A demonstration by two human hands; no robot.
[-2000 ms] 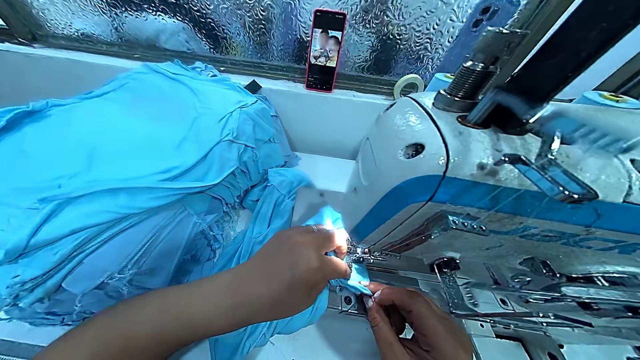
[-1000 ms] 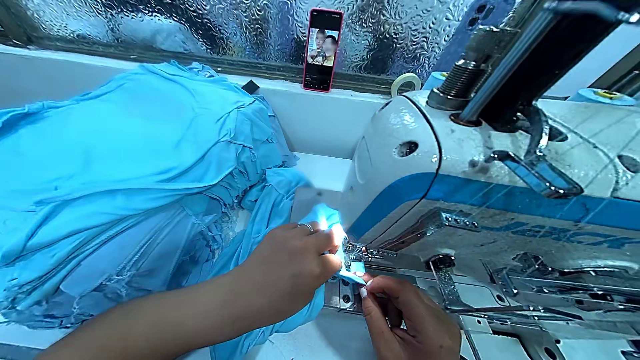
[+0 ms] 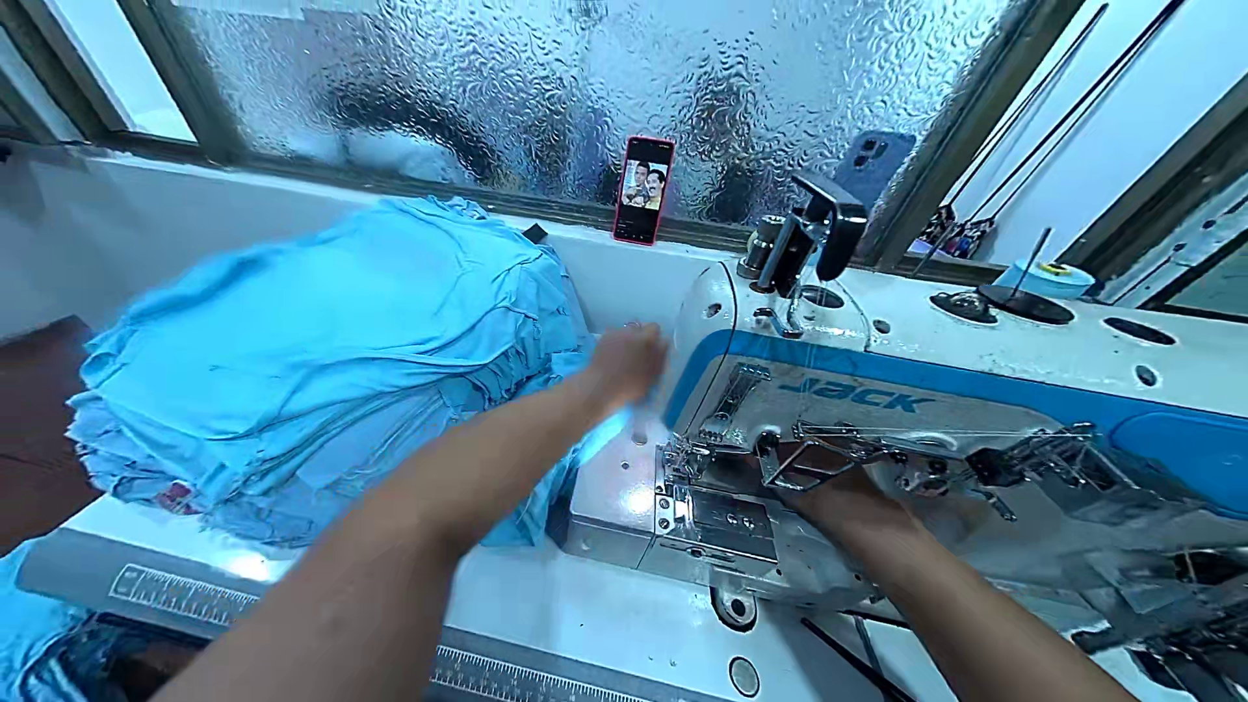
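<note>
My left hand, blurred and curled, is raised beside the left end of a Jack industrial sewing machine. Light blue fabric lies just below it; whether the fingers grip any is unclear. My right hand reaches under the machine's arm, right of the presser foot and needle area, its fingers hidden behind metal guides and a wire bracket. Left of the machine rises a large pile of light blue knit garments. The metal needle plate cover is exposed.
A phone in a red case leans against the textured window, behind the machine bed. Thread cones stand at the back right. Along the front table edge runs a measuring scale. More blue cloth hangs at the lower left.
My left hand has moved away from the needle area, up past the bed's far side. My right hand has gone from the front of the needle to beneath the machine arm. The view has shifted.
</note>
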